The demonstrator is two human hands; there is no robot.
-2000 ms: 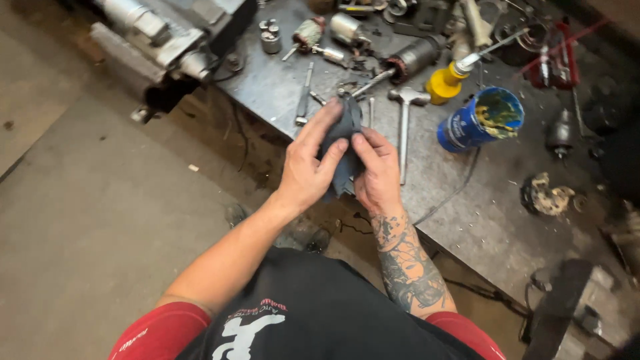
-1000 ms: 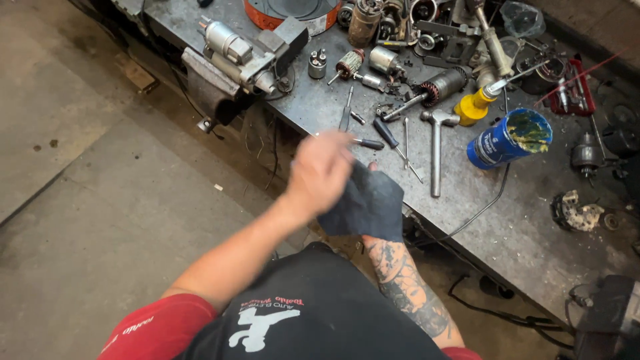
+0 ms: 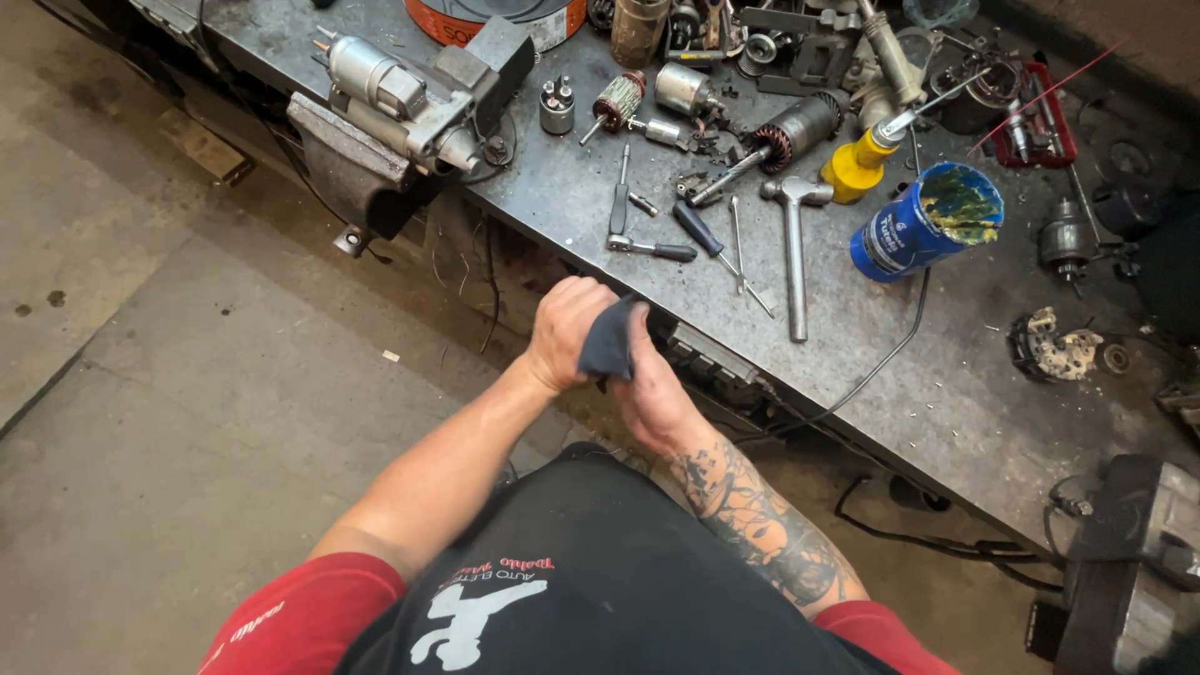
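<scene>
A dark blue-grey cloth [image 3: 609, 339] is bunched between my two hands, just off the near edge of the metal workbench. My left hand [image 3: 574, 328] is closed around it from the left side. On the other side my right hand [image 3: 653, 386] grips the cloth, thumb upward along it. Whether anything is inside the cloth cannot be seen. Nearest on the bench lie a ratchet [image 3: 652, 247], a small screwdriver [image 3: 621, 202], a black-handled screwdriver [image 3: 698, 228] and a steel ball-peen hammer [image 3: 796, 258].
A starter motor [image 3: 394, 98] rests on a bench vise [image 3: 347, 150]. Behind the tools lie motor armatures [image 3: 797, 131], a solenoid [image 3: 557, 108] and a yellow bottle [image 3: 855, 169]. An open blue grease tub [image 3: 900, 239] stands right, near a black cable [image 3: 886, 361] crossing the bench edge.
The cloth was spread over my right hand one second ago; now it is bunched between both hands. The view has shifted.
</scene>
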